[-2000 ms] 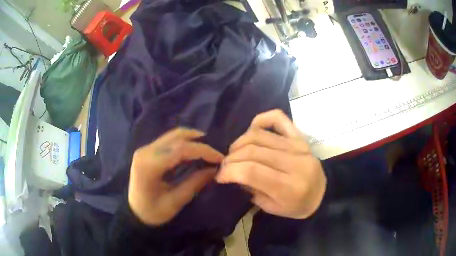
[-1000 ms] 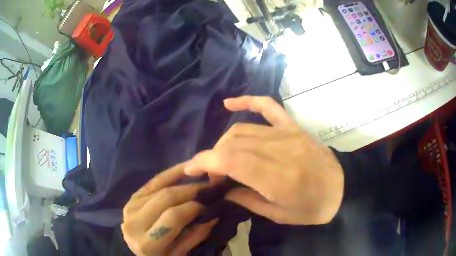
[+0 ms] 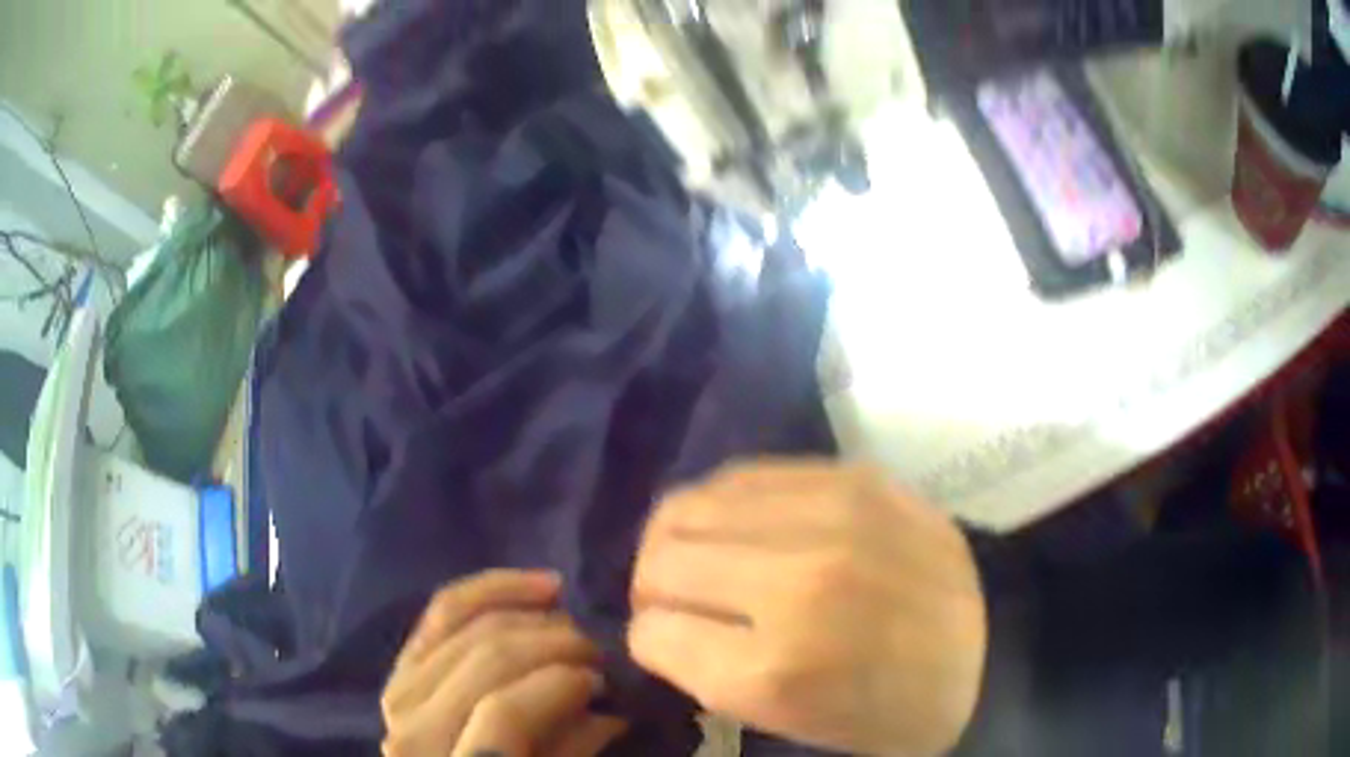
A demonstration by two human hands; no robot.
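Note:
A large heap of dark navy cloth (image 3: pixel 489 340) covers the middle of the view and runs from the machine down to the lower edge. My left hand (image 3: pixel 504 673) is at the bottom centre with curled fingers gripping the cloth; its lower part is cut off by the frame. My right hand (image 3: pixel 807 599) is just right of it, back up, fingers bent down onto the cloth; its fingertips are hidden. The needle area of the sewing machine (image 3: pixel 770 133) is above the cloth's upper right, blurred and in glare.
A phone (image 3: pixel 1059 170) lies on a dark pad right of the machine, with a red cup (image 3: pixel 1276 163) beyond it. A white table (image 3: pixel 1022 399) with ruler marks lies right. A red basket (image 3: pixel 1276 481) is at lower right. A green bag (image 3: pixel 178 340) and red stool-like object (image 3: pixel 279 185) are left.
The view has shifted, so the machine and phone sit differently. My hands were together at the cloth and overlapped one second ago; now they are side by side, with the right fingers more curled.

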